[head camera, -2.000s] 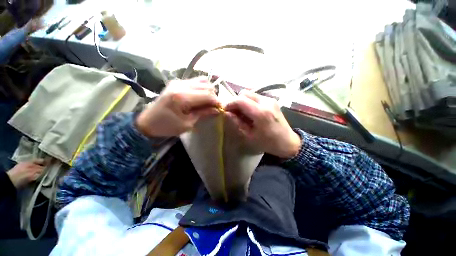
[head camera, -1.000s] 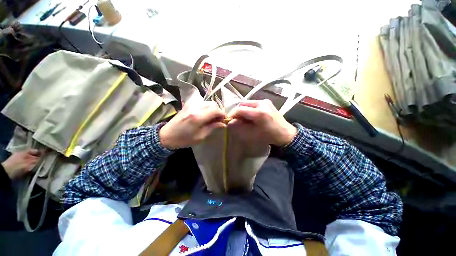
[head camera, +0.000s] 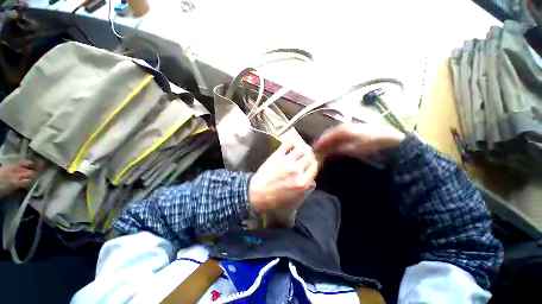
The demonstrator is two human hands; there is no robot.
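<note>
A beige tote bag (head camera: 238,139) stands upright on my lap, its mouth partly open and its long handles (head camera: 333,107) looping up towards the bench. My left hand (head camera: 285,178) is closed on the bag's upper side edge and covers most of the yellow side strip; a little yellow shows above the fingers. My right hand (head camera: 356,141) is blurred, just right of the bag's top corner, fingers pointing left; whether its fingertips touch the bag is unclear. A hammer (head camera: 385,110) lies at the bench edge, its grip hidden behind my right forearm.
A stack of beige bags with yellow strips (head camera: 113,127) is at left. Another person's hand (head camera: 16,176) is at the far left. Folded grey-beige pieces (head camera: 496,89) lie on the bench (head camera: 356,35) at right. Dark red strips (head camera: 279,92) line the bench edge. A small dark pointed tool lies beside the right pile.
My right hand has moved off the yellow seam end to the right. My left hand has moved right and down, over the bag's side. The bag has turned, showing more of its mouth.
</note>
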